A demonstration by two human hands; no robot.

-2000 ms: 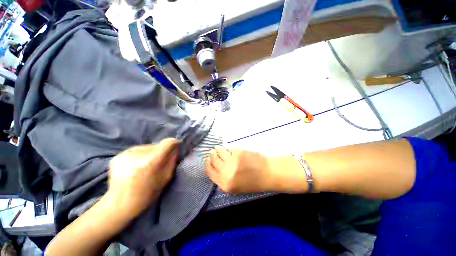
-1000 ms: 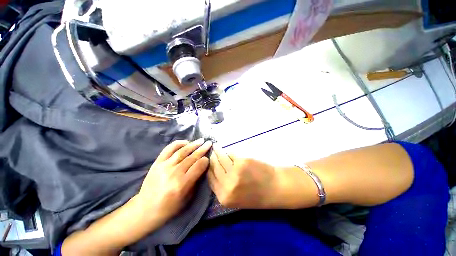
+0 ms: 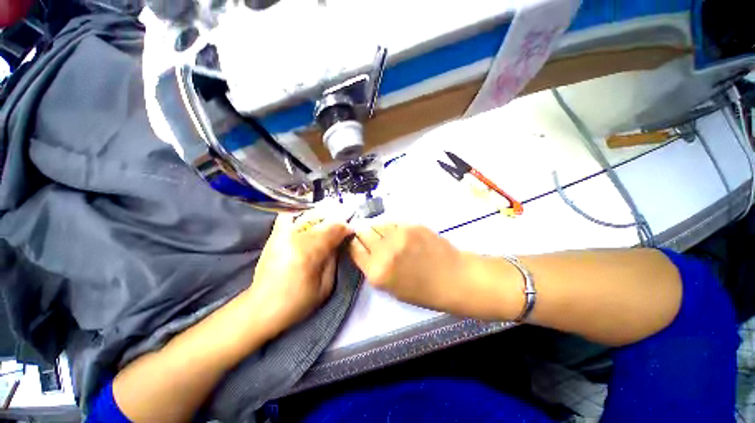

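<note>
The dark grey garment lies heaped left of the needle and hangs over the table's front edge. Its finely ridged part runs down from under my hands. My left hand pinches the garment edge just in front of the presser foot. My right hand is beside it, fingertips together at the same edge and touching or nearly touching my left fingertips. The pinched edge itself is mostly hidden by my fingers. The white sewing machine head stands above the work.
Thread snips with orange-red handle lie right of the needle. A grey cord and a brown-handled tool lie farther right. A printed strip hangs on the machine. A tape measure runs along the table's front edge.
Compared with two seconds ago, both hands are closer together and nearer the needle. The ridged fabric that was spread between them is now gathered under the fingers. The camera view has also shifted.
</note>
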